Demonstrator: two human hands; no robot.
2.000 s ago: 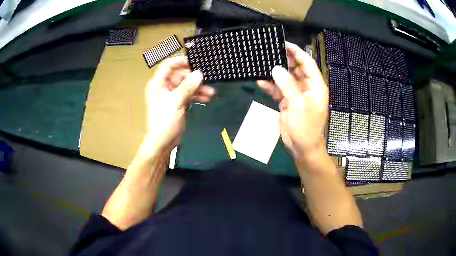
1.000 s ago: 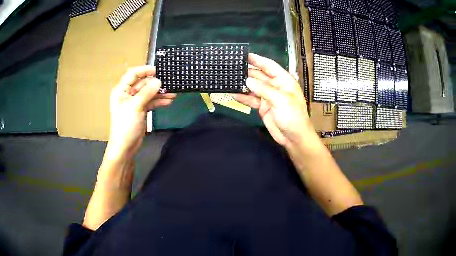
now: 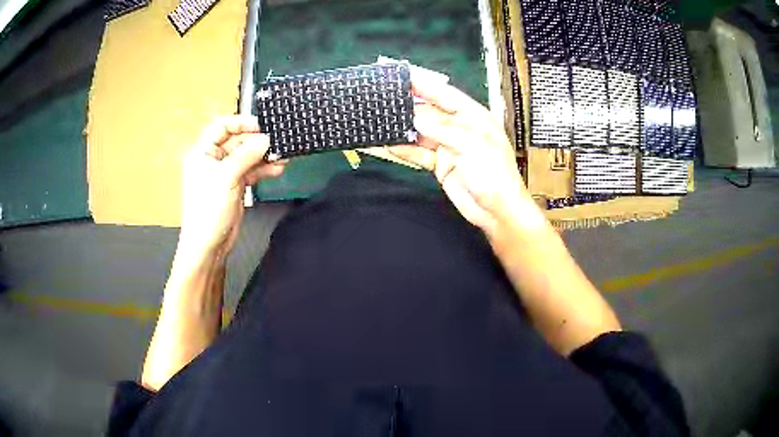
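Note:
A black rectangular LED board (image 3: 335, 112) with a grid of small white dots is held up in front of me, its right end slightly higher than its left. My left hand (image 3: 220, 166) grips its left end, thumb on the near face at the lower corner. My right hand (image 3: 468, 152) grips its right end, fingers at the edge. The fingertips behind the board are hidden. A bit of a yellow strip (image 3: 353, 159) shows just below the board; a white paper behind it is mostly hidden.
A tan cardboard sheet (image 3: 162, 119) lies at left, with one board (image 3: 190, 12) at its far edge and part of another beside it. Rows of laid-out boards (image 3: 602, 104) lie at right on ragged cardboard (image 3: 619, 211). A pale grey box (image 3: 736, 98) stands at far right.
Since two seconds ago the view has tipped downward and the board sits lower and further left in the picture. In the last second its right end has risen. Both hands keep hold.

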